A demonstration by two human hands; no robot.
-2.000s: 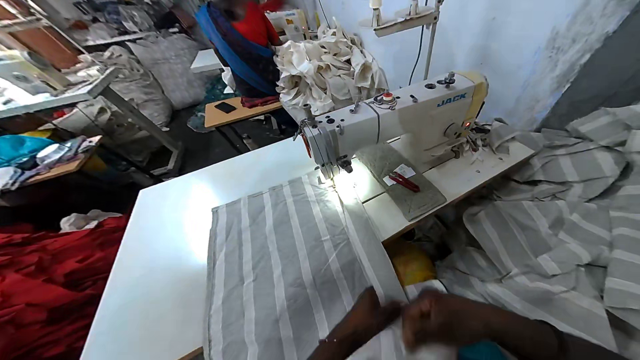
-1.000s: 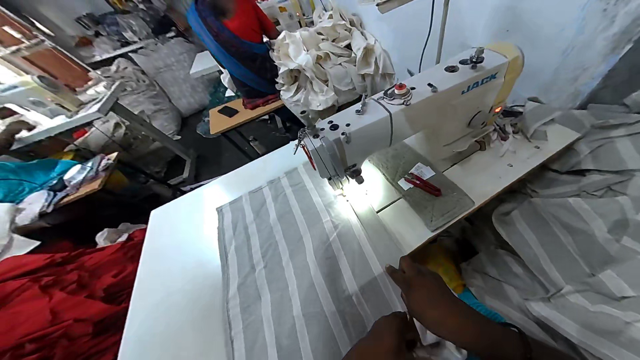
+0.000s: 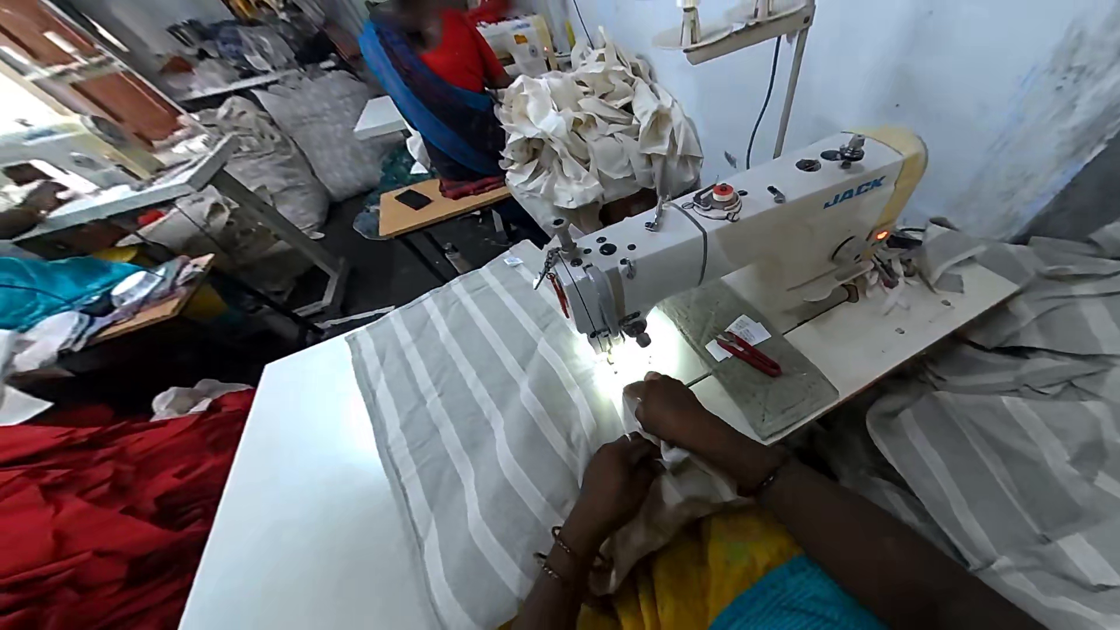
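Observation:
Grey-and-white striped fabric (image 3: 472, 394) lies over the white table of a Jack sewing machine (image 3: 735, 219), running up to the lit needle area. My right hand (image 3: 667, 407) pinches the fabric's right edge just in front of the presser foot. Close below and to its left, my left hand (image 3: 619, 477) grips the same edge, with some fabric bunched under both hands. Red-handled thread snips (image 3: 749, 353) and a small white label rest on a grey fabric pad (image 3: 761, 376) right of the needle.
More striped fabric (image 3: 1006, 464) is heaped at the right. Red cloth (image 3: 105, 516) lies lower left. A person (image 3: 446, 87) stands beyond the table, near a cream cloth pile (image 3: 595, 131) and a small wooden bench (image 3: 437, 206) with a phone.
The striped fabric has moved up the table, away from me and past the needle. Both hands have come closer to the presser foot, still on the fabric's edge.

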